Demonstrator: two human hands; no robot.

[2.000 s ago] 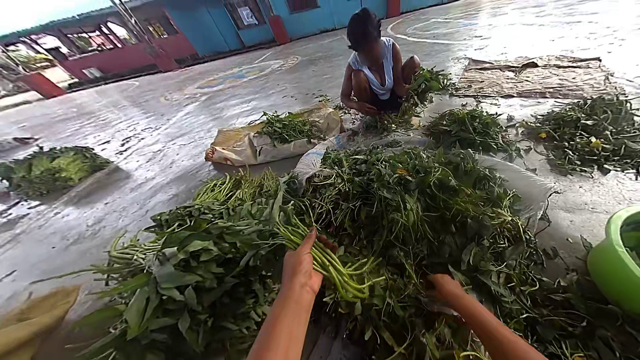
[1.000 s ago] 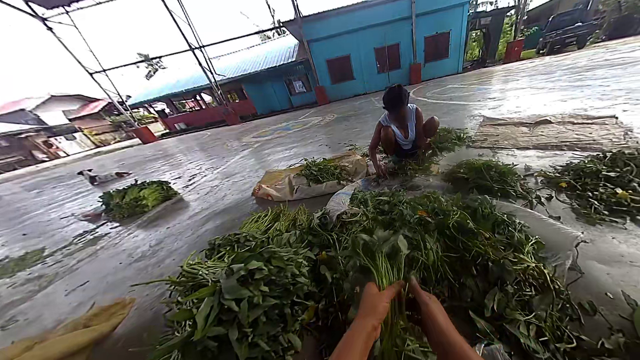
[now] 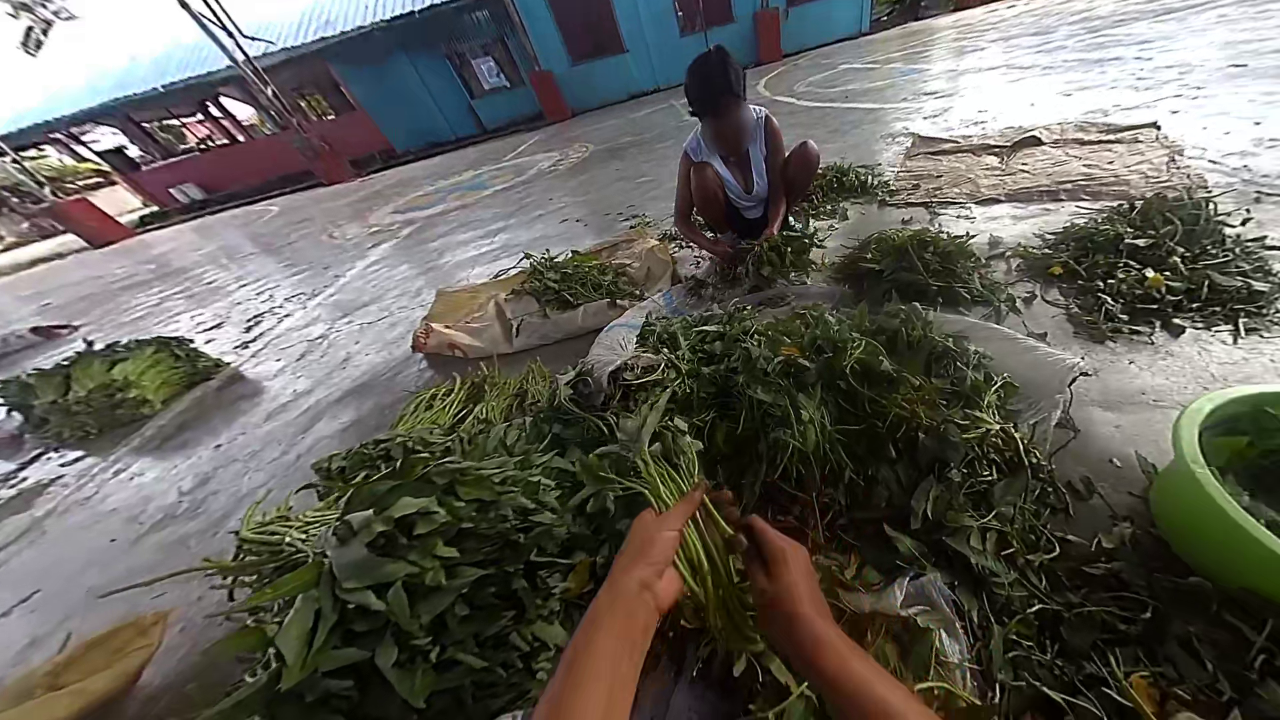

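Observation:
A bunch of long-stemmed leafy greens (image 3: 712,575) is upright between my hands, its stems running down toward me. My left hand (image 3: 655,550) is closed around the stems from the left. My right hand (image 3: 778,570) is against the right side of the same bunch with fingers bent; whether it grips stems is partly hidden. Under and left of my left hand lies a heap of broad-leaved greens (image 3: 440,560), stems pointing left. Beyond my hands spreads a larger loose pile of greens (image 3: 830,410) on a pale plastic sack (image 3: 1015,365).
A green plastic basin (image 3: 1190,490) holding leaves stands at the right. Ahead, a person (image 3: 745,165) squats, handling greens. Nearby are a sack with greens (image 3: 500,325), smaller piles (image 3: 1165,260), and a flattened brown sack (image 3: 1040,165). Another heap (image 3: 110,385) lies left on the wet concrete.
Two seconds ago my left hand held a bunch while my right hand was apart in the pile at the right; now both hands are together at a bunch. The view has tilted up, then down.

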